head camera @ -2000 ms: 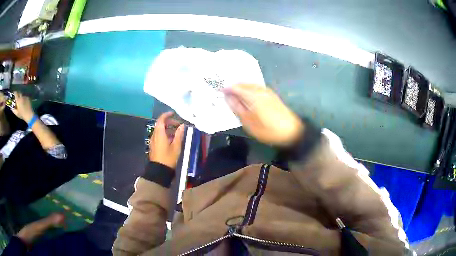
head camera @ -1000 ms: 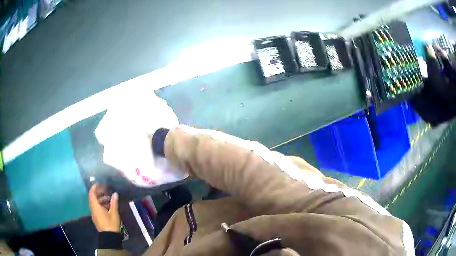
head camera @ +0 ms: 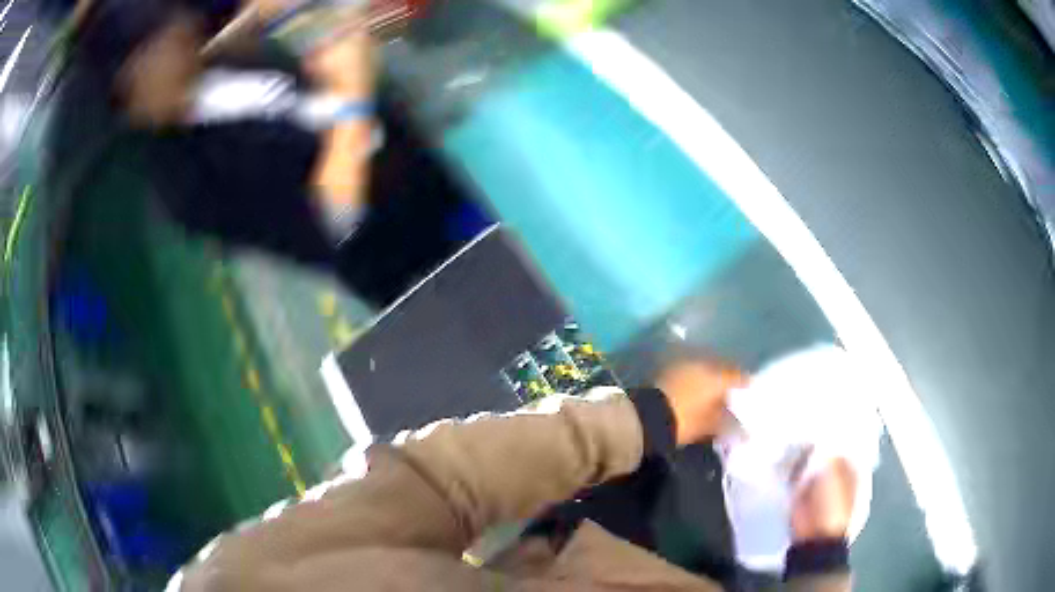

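Note:
The white plastic bag (head camera: 850, 399) lies crumpled on the green bench mat at the right of the view. My left hand (head camera: 698, 399) is at the bag's left edge, its fingertips touching or just over it. My right hand (head camera: 824, 500) is over the lower part of the bag, fingers on or in the plastic. Both hands are blurred, and I cannot make out what the fingers hold.
A dark panel (head camera: 445, 335) with a pale edge is below the bench, with several green boards (head camera: 555, 364) by my left forearm. A person (head camera: 255, 174) in dark clothing is at upper left. A white stripe (head camera: 798, 249) crosses the bench. The green floor has yellow markings.
The view has swung left, so the bag now shows at the right and the screw bins and blue bins beside them are out of view. My left hand has moved to the bag's edge.

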